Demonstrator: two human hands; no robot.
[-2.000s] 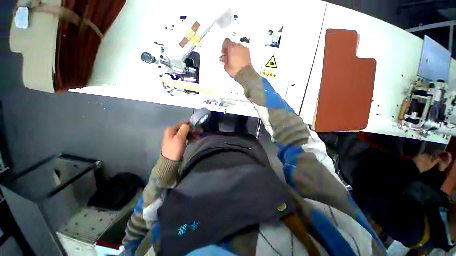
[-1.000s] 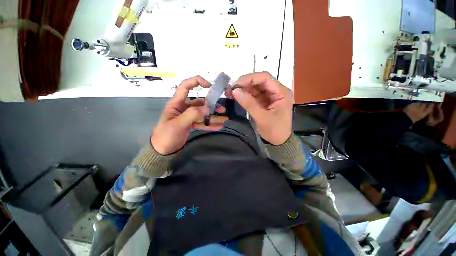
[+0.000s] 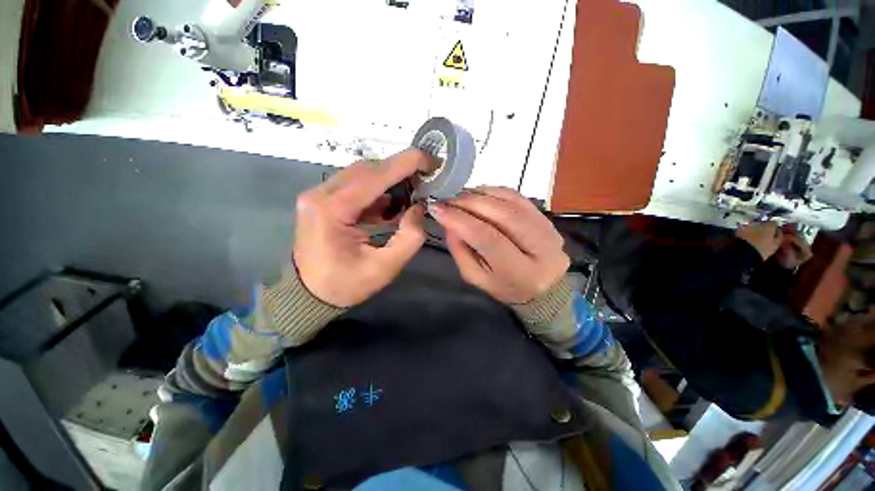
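Observation:
A grey tape roll (image 3: 459, 161), round with a hole, is held upright above the front edge of the white table. My left hand (image 3: 355, 230) grips it, with a finger in its hole. My right hand (image 3: 501, 242) is just below and to the right, its thumb and forefinger pinched together at the roll's lower edge. A small pale bit shows between the fingertips; whether it is a tape end cannot be told.
The white table (image 3: 374, 48) bears a sewing machine (image 3: 225, 43) at left, a rust-brown leather panel (image 3: 614, 125) at right and another machine (image 3: 777, 163) farther right. A person in black (image 3: 691, 288) sits at the right. A metal-framed box (image 3: 96, 384) stands lower left.
The tape roll has turned so its hole shows, and my left finger is now in it. My right hand has moved down to the roll's lower edge. The view has shifted slightly.

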